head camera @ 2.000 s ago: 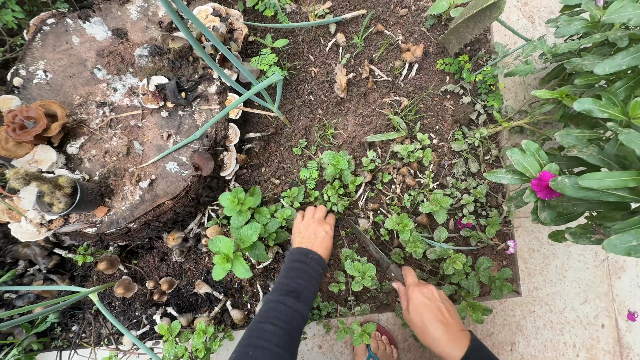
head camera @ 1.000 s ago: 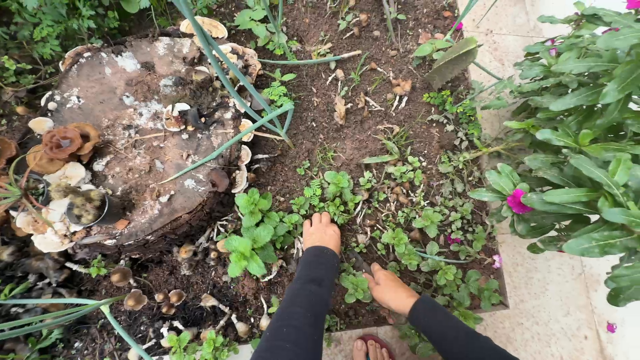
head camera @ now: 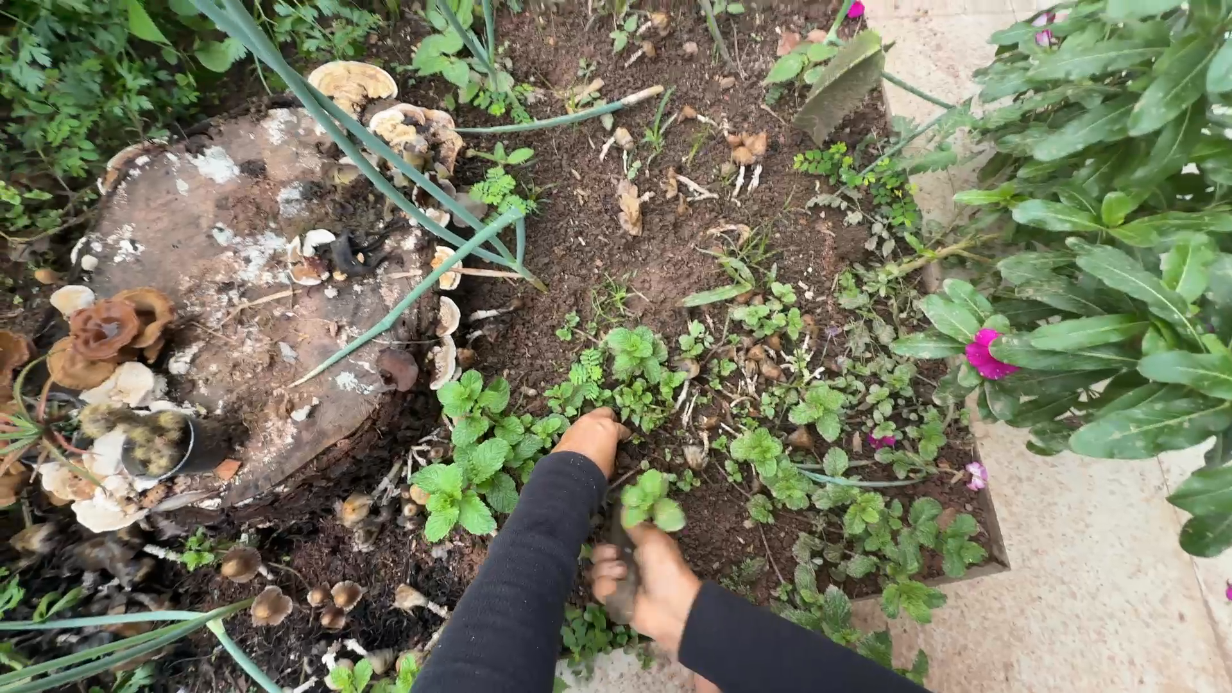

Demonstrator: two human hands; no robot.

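Note:
My left hand (head camera: pixel 594 438) reaches low to the soil at the base of a leafy mint plant (head camera: pixel 637 354); its fingertips are partly hidden, so its hold is unclear. Just below and to the right, my right hand (head camera: pixel 656 585) is closed round a soil-stained knife (head camera: pixel 624 577), blurred and largely covered by the fingers. A small mint sprig (head camera: pixel 652 500) shows at that hand's thumb; whether it is held or rooted cannot be told. A fuller mint clump (head camera: pixel 472 481) grows left of my left hand.
A broad tree stump (head camera: pixel 241 289) with bracket fungi and a small potted cactus (head camera: pixel 149 443) lies left. Long green onion leaves (head camera: pixel 414 308) cross it. Small mushrooms (head camera: pixel 271 606) stand lower left. Stone paving (head camera: pixel 1078 539) and a pink-flowered bush (head camera: pixel 1107 318) border the bed at right.
My right hand has moved left, close below my left hand, and has turned with the knife; the blade pointed up-left two seconds ago. My left hand stays by the same mint plant.

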